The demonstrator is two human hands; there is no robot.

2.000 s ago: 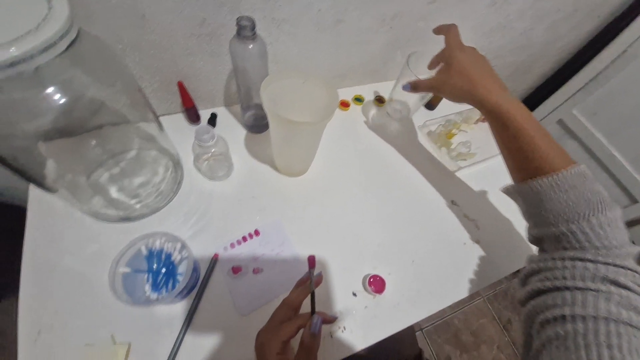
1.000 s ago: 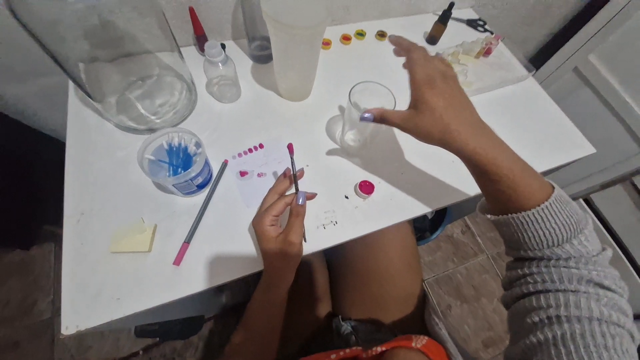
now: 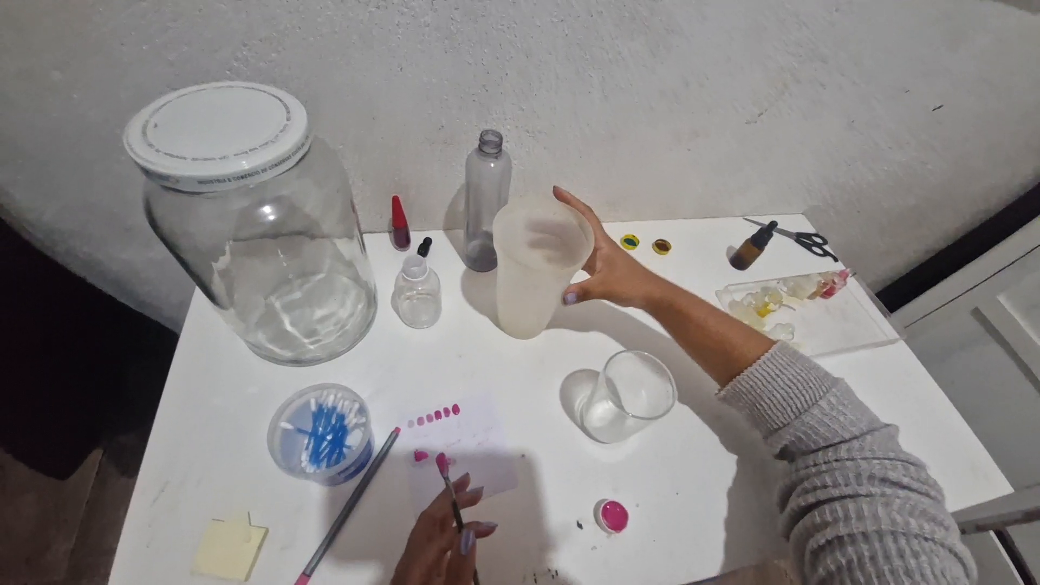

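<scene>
My left hand (image 3: 447,532), low in the view, holds a thin paintbrush (image 3: 452,497) whose tip carries pink paint, over a white paper (image 3: 479,455) with pink dabs. My right hand (image 3: 605,264) reaches around the right side of a tall frosted plastic cup (image 3: 532,272), thumb at its near side and fingers behind the rim. An empty-looking clear drinking glass (image 3: 630,398) stands in front of that cup. Below the glass sits a small open pot of pink paint (image 3: 612,516).
A large lidded glass jar (image 3: 268,244), a dropper bottle (image 3: 418,292), a red tube (image 3: 400,223) and a grey bottle (image 3: 487,203) stand at the back. Nearer are cotton swabs (image 3: 325,435), a marker (image 3: 349,504) and sticky notes (image 3: 230,548). Right lie scissors (image 3: 804,240), an amber bottle (image 3: 753,246) and a clear tray (image 3: 861,325).
My right hand has moved left from the drinking glass to the tall frosted cup. The glass, at the back right two seconds ago, stands nearer the front. My left hand keeps the brush.
</scene>
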